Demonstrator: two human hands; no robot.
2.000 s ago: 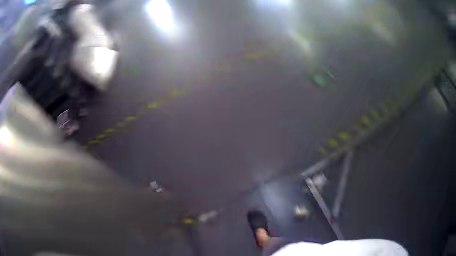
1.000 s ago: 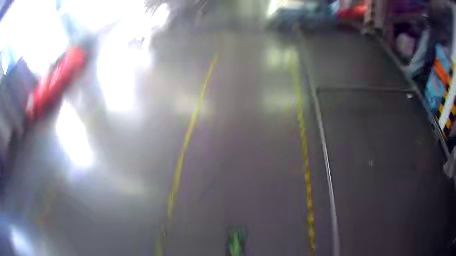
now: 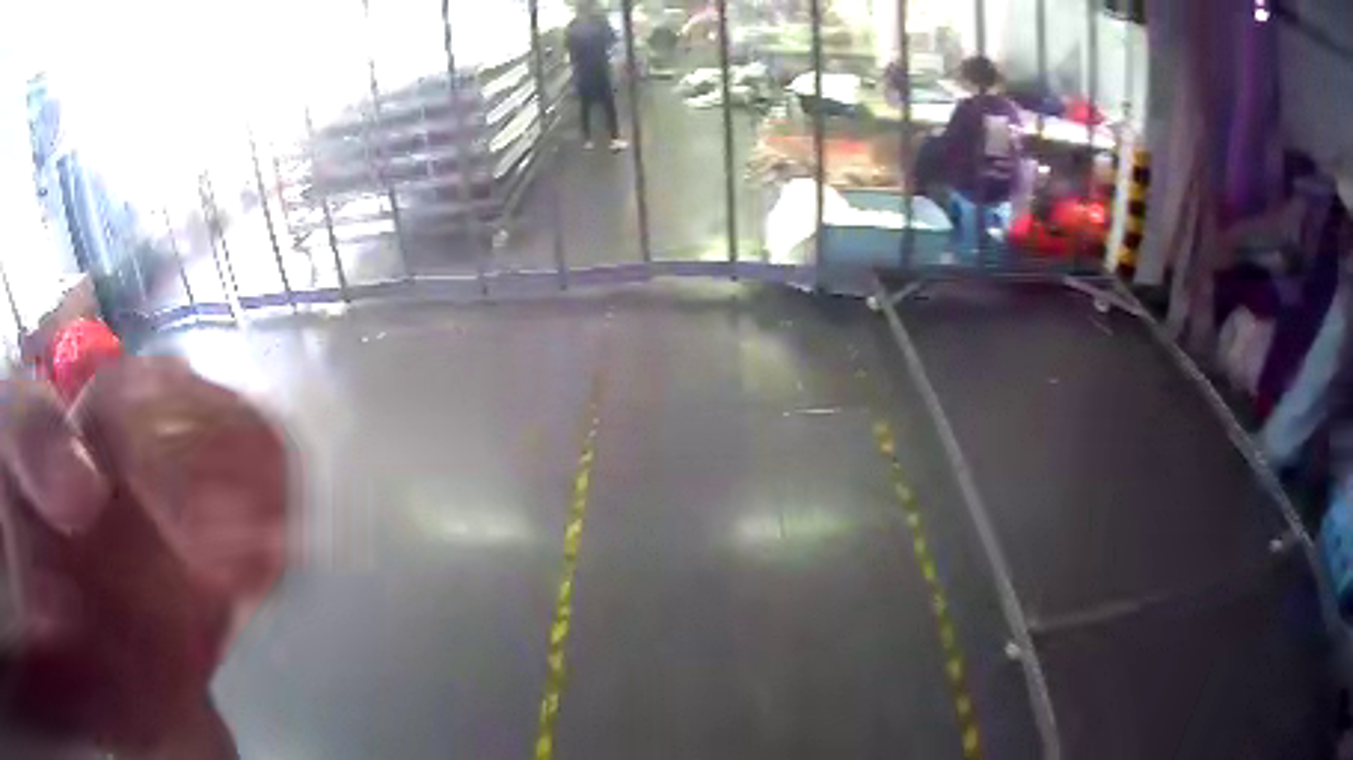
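Note:
My left hand (image 3: 163, 490) is large, close and blurred at the left edge, partly cut off. Its fingers look bent, but I cannot tell whether it holds anything. It touches nothing that I can make out. My right hand is out of the picture. Ahead, a row of upright metal bars (image 3: 638, 164) stands on a rail (image 3: 668, 272) across the glossy grey floor (image 3: 712, 594). A long thin metal frame (image 3: 965, 498) with small wheels or feet runs from the rail towards me on the right.
Two yellow-marked lines (image 3: 564, 594) run along the floor. Beyond the bars are a person in dark clothes (image 3: 592, 67), another person at a table (image 3: 982, 149), stacked racks (image 3: 512, 126) and a pale blue bin (image 3: 886, 235). Cloth (image 3: 1261, 327) hangs at right. A red object (image 3: 83, 354) is at left.
The view has swung up and forward along the floor. The barred rail and people beyond it have come into sight, and my left hand has appeared at the left.

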